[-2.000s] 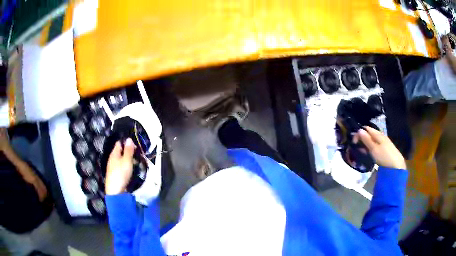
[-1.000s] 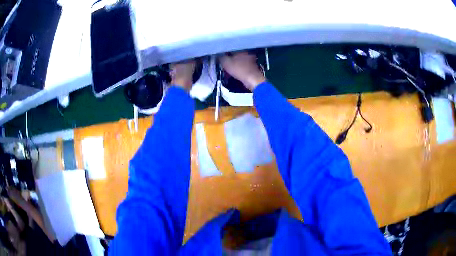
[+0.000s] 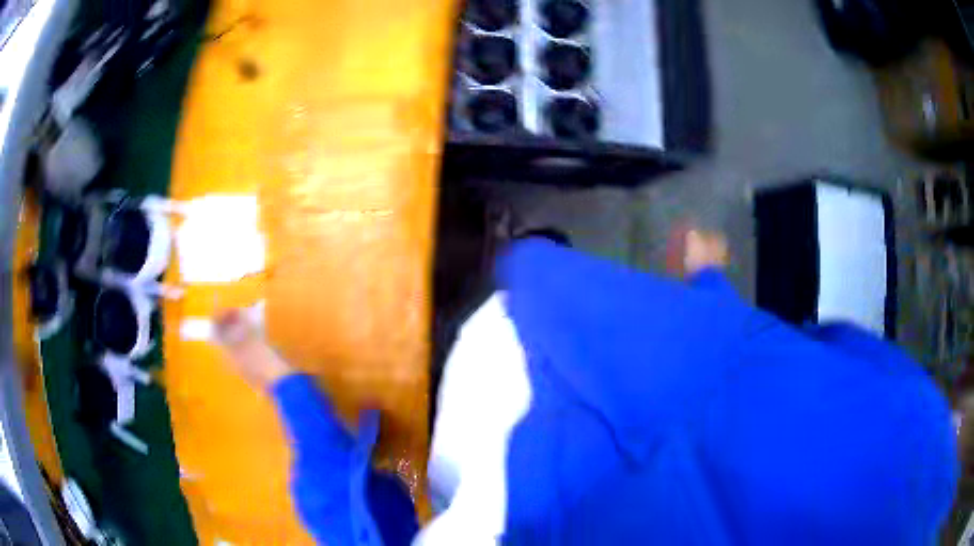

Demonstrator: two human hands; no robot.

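Observation:
My left hand (image 3: 244, 333) is blurred over the orange bench (image 3: 342, 267), beside pale taped patches; whether it holds anything is unclear. My right hand (image 3: 700, 252) is small and blurred, out over the floor near a black tray with a white sheet (image 3: 851, 261); its fingers cannot be made out. Several white camera units with black rounded heads (image 3: 120, 320) stand on the green surface (image 3: 139, 475) left of the bench. None is touched by my hands.
A large black tray (image 3: 609, 165) with a white insert holds several black round units at the top, right of the bench. Grey floor lies beyond it. A carton (image 3: 924, 96) and dark items stand at the upper right. Cables and white parts lie at the upper left.
The view has swung to the right, so the bench now runs up the left side. My hands have left the units on the green surface and are far apart.

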